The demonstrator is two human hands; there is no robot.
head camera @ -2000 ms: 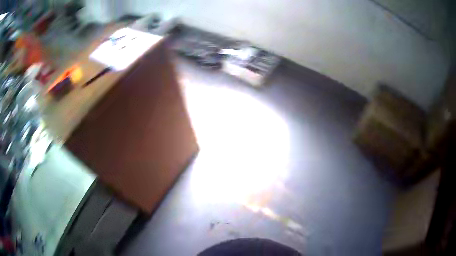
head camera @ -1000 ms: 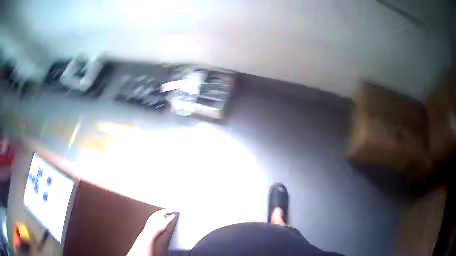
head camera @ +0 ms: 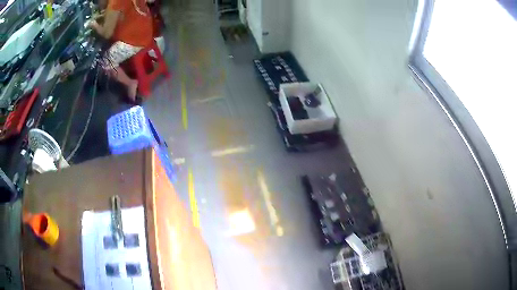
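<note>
Neither of my hands is in the picture. Nearest in front of me is a brown wooden desk top (head camera: 68, 190) at the lower left. A white sheet (head camera: 96, 249) lies on it with several small dark squares (head camera: 131, 241) and a slim metallic object (head camera: 116, 218) across its upper part. An orange-yellow ring-shaped item (head camera: 44, 229) lies left of the sheet. A thin dark object (head camera: 67, 278) lies near the lower edge.
A blue stool (head camera: 130, 129) stands beyond the desk. A person in orange (head camera: 131, 22) sits on a red stool (head camera: 150, 71) by the long bench. A white bin (head camera: 314, 122) and dark trays (head camera: 340, 207) lie along the wall. A white round fan (head camera: 44, 146) is left.
My view has swung left and up along the aisle. The hand seen at the desk edge and the foot are out of the picture. The person, stools and window have come into view.
</note>
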